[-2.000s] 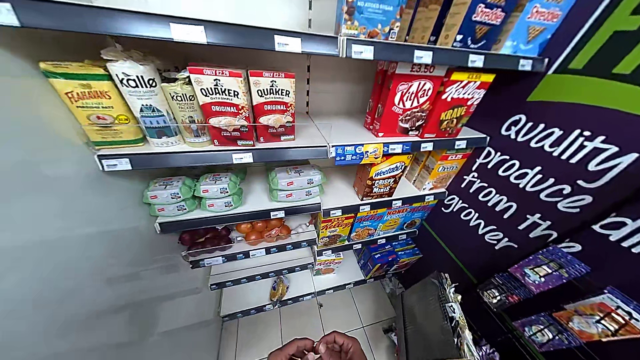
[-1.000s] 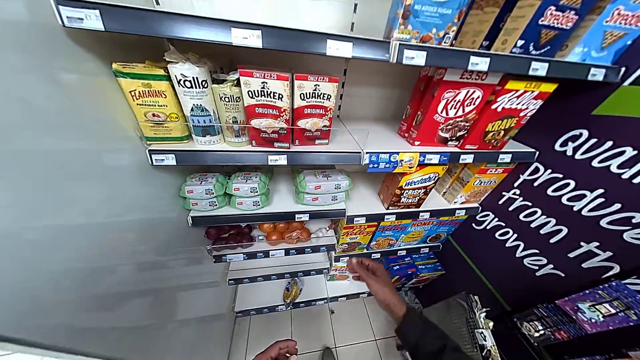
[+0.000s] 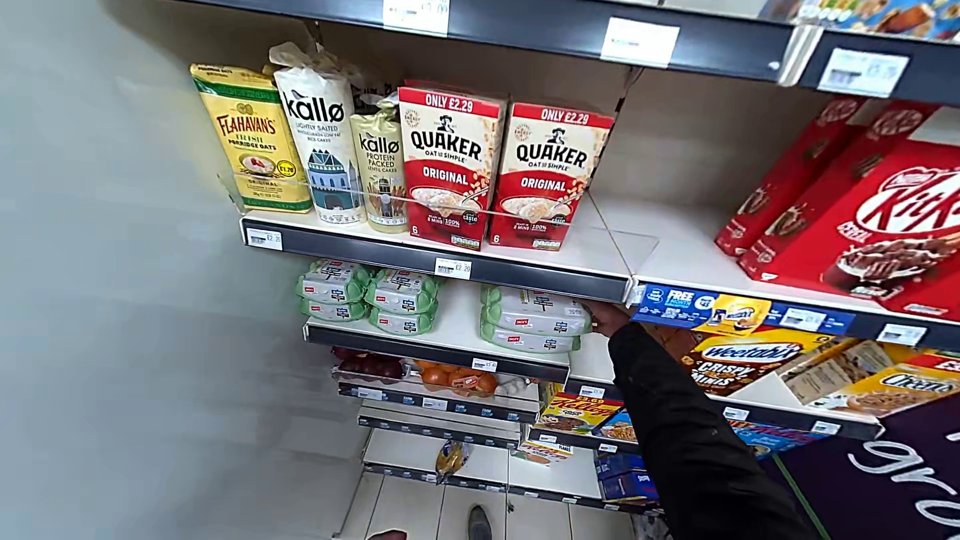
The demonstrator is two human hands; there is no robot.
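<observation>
My right hand (image 3: 606,318), in a black sleeve, reaches to the right end of the upper green egg carton (image 3: 535,310), which lies on another egg carton (image 3: 527,340). Its fingers are partly hidden behind the carton, so a grip cannot be made out. More stacked egg cartons (image 3: 403,291) sit to the left on the same shelf. At the bottom edge only a small part of my left hand (image 3: 388,535) shows, low over the tiled floor; its fingers are out of frame.
Above are Quaker oat boxes (image 3: 452,166), Kallo packs (image 3: 322,146) and a Flahavan's oats bag (image 3: 252,139). The shelf edge (image 3: 442,262) juts out over the cartons. Bagged onions (image 3: 457,379) lie below. Cereal boxes (image 3: 750,358) stand right of my arm; a pale wall (image 3: 150,300) is at left.
My right hand has moved from in front of the lower shelves up to the egg cartons at the right. The view has come closer to the shelves.
</observation>
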